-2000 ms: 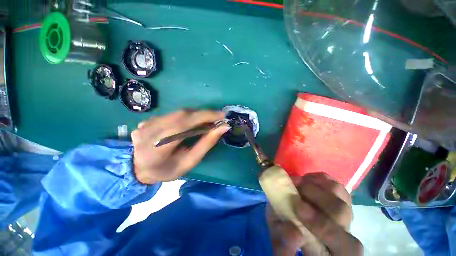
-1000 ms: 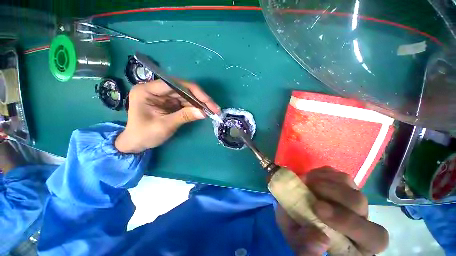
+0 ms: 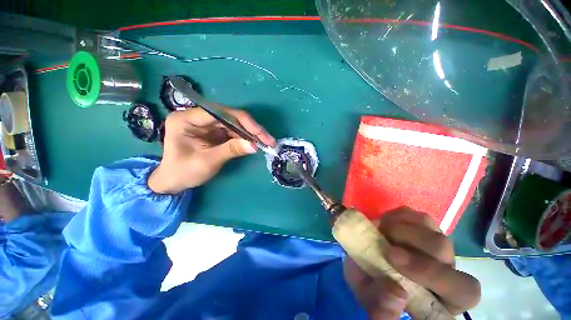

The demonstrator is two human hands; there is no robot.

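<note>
A round black housing [image 3: 292, 166] lies on a ragged whitish pad [image 3: 312, 150] on the green mat. My left hand [image 3: 203, 145], bare, holds slim silver-grey tweezers [image 3: 219, 117], their points at the housing's upper left edge. My right hand [image 3: 416, 269], bare, grips the cream handle of a soldering iron [image 3: 366, 240]. The iron's thin tip reaches the lower right part of the housing's inside. Whether the tip touches a part cannot be told.
Other black housings [image 3: 143, 121] lie behind my left hand, near a green-flanged solder spool [image 3: 83, 79]. Solder wire [image 3: 241, 61] curls across the mat. A red cloth or pad [image 3: 407, 169], clear hood [image 3: 432, 69] and metal tray [image 3: 498, 234] are right. Another tray [image 3: 32, 150] is left.
My left hand has turned and moved back, its tweezers now slanting from the upper left instead of lying nearly level. The iron still reaches into the housing. The view has shifted slightly.
</note>
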